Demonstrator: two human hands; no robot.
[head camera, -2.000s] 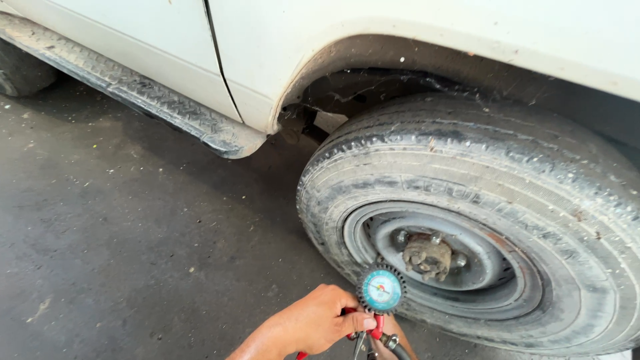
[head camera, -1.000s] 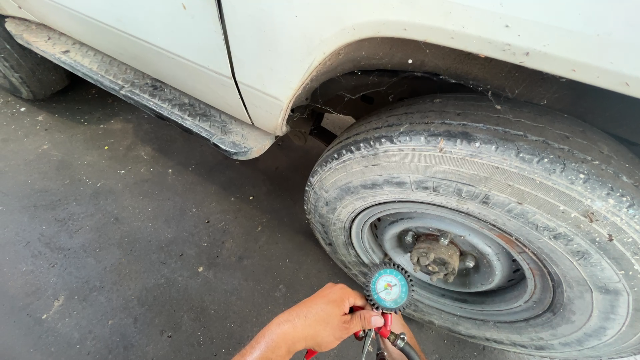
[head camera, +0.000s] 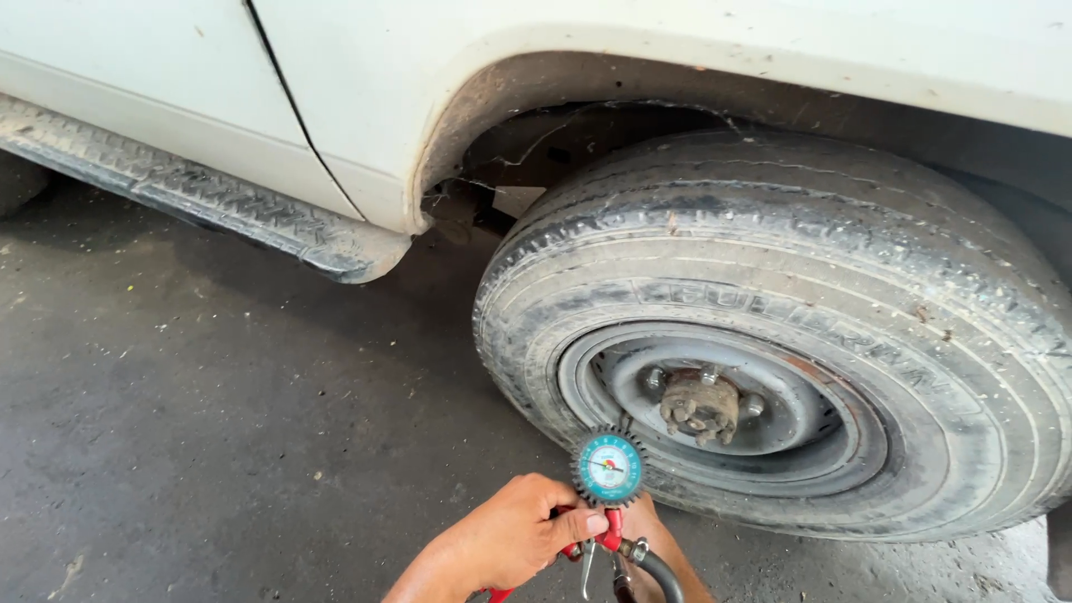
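A red tire inflator gun (head camera: 614, 529) with a round teal-faced pressure gauge (head camera: 609, 466) in a black toothed guard is in my left hand (head camera: 528, 528), whose thumb lies on the red body. A metal lever and a black hose (head camera: 662, 573) hang below the gauge. My right hand is mostly hidden behind the gauge; its forearm (head camera: 670, 544) shows at the right of the tool, so its fingers cannot be made out. Just beyond the gauge stands a dusty tire (head camera: 837, 285) on a grey steel wheel rim (head camera: 846, 461) with a rusty hub (head camera: 700, 405).
The white vehicle body (head camera: 352, 75) and its wheel arch (head camera: 536, 75) rise over the tire. A dirty side step (head camera: 201, 193) runs along the left above the dark floor (head camera: 251, 419). Cobwebs hang inside the arch.
The gauge needle has a different tilt from a second ago. My hands stay at the same place beside the wheel rim, with the tool held in much the same pose.
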